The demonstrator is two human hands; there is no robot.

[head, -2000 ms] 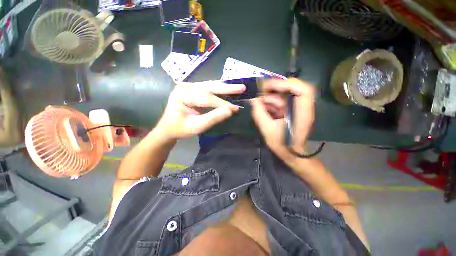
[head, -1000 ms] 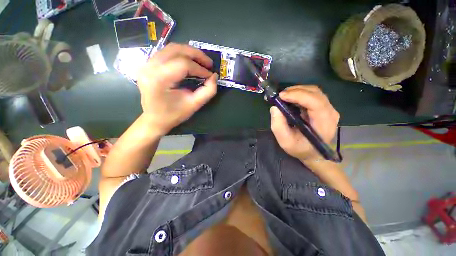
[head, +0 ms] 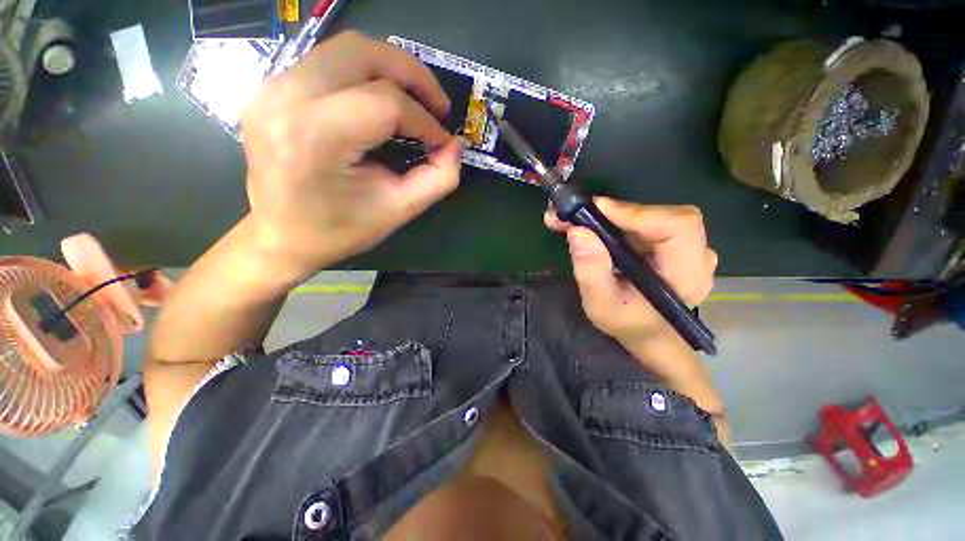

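Note:
An open white-edged phone unit (head: 538,111) lies on the dark green bench, with dark panels and red at its right end. A yellow-orange flex strip (head: 477,119) shows at its middle. My right hand (head: 645,259) holds a black soldering iron (head: 635,264) like a pen, its metal tip at the parts just right of the strip. My left hand (head: 354,159) covers the unit's left end, thumb and forefinger pinched beside the strip. A very thin strand seems to show at the fingertips; the fingers hide most of it.
A brown roll-like pot (head: 788,159) with silvery bits stands at the right. Another open unit (head: 228,79) with a dark screen (head: 235,18) lies at upper left, near a white slip (head: 135,63). A pink-orange fan (head: 53,343) is at the left edge. A red stool (head: 862,446) stands below right.
The hands have gone from close together over a dark piece to working at the unit on the bench. The iron's tip has since moved left to beside the flex strip. The view has shifted.

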